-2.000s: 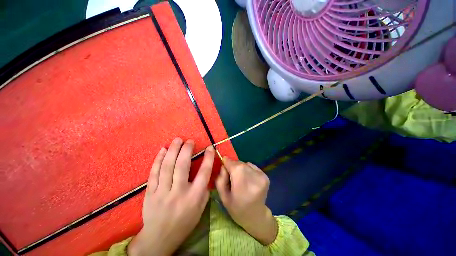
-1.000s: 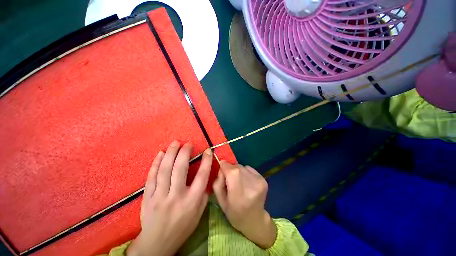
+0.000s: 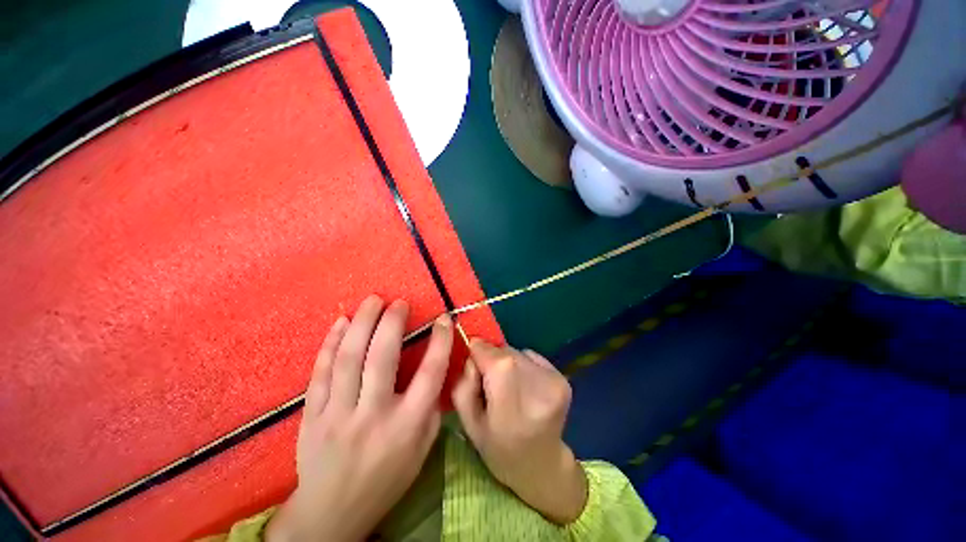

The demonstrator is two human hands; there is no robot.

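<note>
A thin black frame (image 3: 373, 155) lies on a red foam pad (image 3: 191, 275). A narrow tan adhesive strip (image 3: 593, 260) runs from the frame's near right corner up past the fan. Pale strip also lies along the frame's near and far sides. My left hand (image 3: 371, 408) lies flat on the near side, its index fingertip pressing at the corner. My right hand (image 3: 517, 408) is closed just right of the corner on a short, thin tan piece; whether it is a strip end or a cutter tip I cannot tell.
A pink and white fan (image 3: 720, 95) stands at upper right, with a brown disc (image 3: 530, 111) partly under it. A white disc (image 3: 436, 85) lies beyond the pad. A thin white cable (image 3: 729, 241) curves below the fan. A person's yellow sleeve (image 3: 900, 249) shows at right.
The view shifts slightly. Both hands stay at the same corner with almost the same pose, and the strip still runs to the fan.
</note>
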